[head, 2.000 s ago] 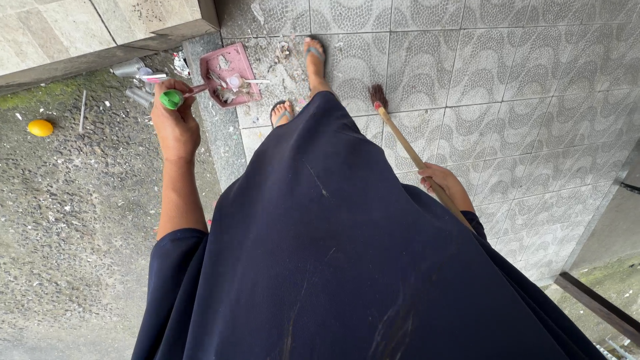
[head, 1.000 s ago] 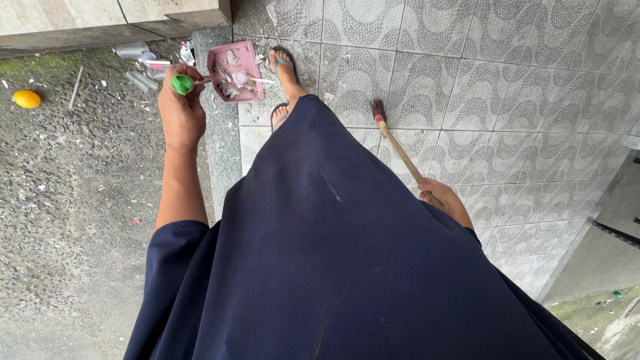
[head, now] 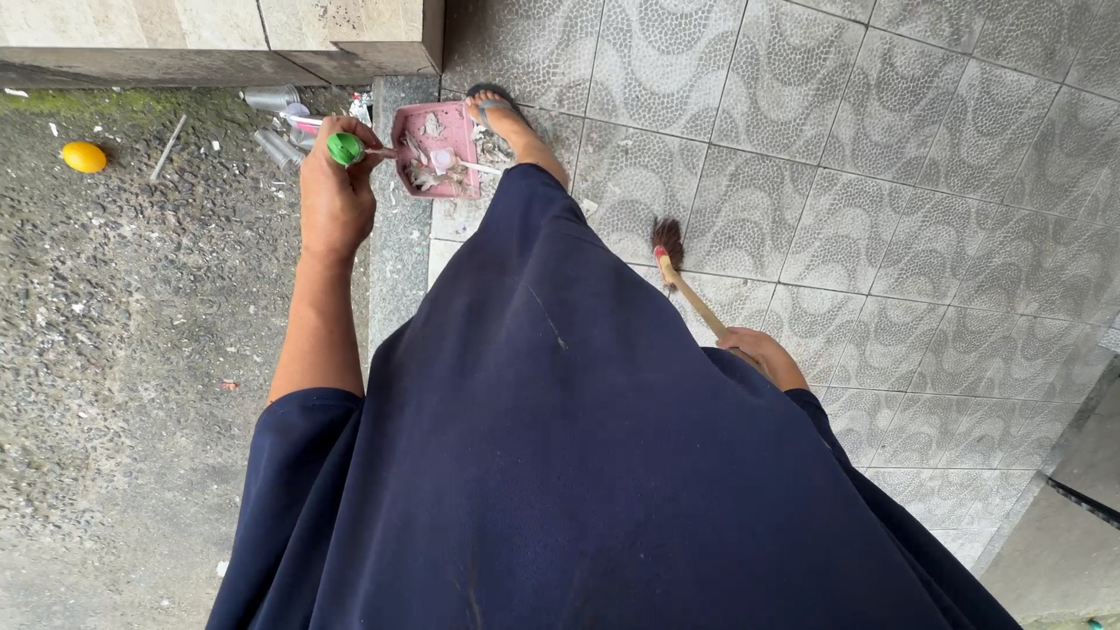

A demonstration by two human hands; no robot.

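Observation:
My left hand [head: 337,197] grips the handle of a pink dustpan [head: 479,179], close to its green end cap [head: 345,149]. Scraps of debris and a small whitish-pink piece [head: 443,160] lie in the pan, which rests at the edge of the tiled floor. My right hand [head: 763,354] is closed around the wooden handle [head: 700,308] of a broom. Dark reddish-brown bristles [head: 668,241] touch the tiles at its far end. Dark blue cloth over my body hides the middle of the view.
Clear plastic cups [head: 278,149] lie near a tiled step [head: 350,59]. A yellow oval object [head: 84,157] and a thin pale stick [head: 168,149] are on the rough concrete at left. My sandaled foot [head: 497,112] stands beside the dustpan. A stone curb [head: 401,236] borders the patterned tiles [head: 787,210].
My other foot, seen in both earlier frames, is now hidden by the cloth. Both hands have kept hold of the dustpan and the broom.

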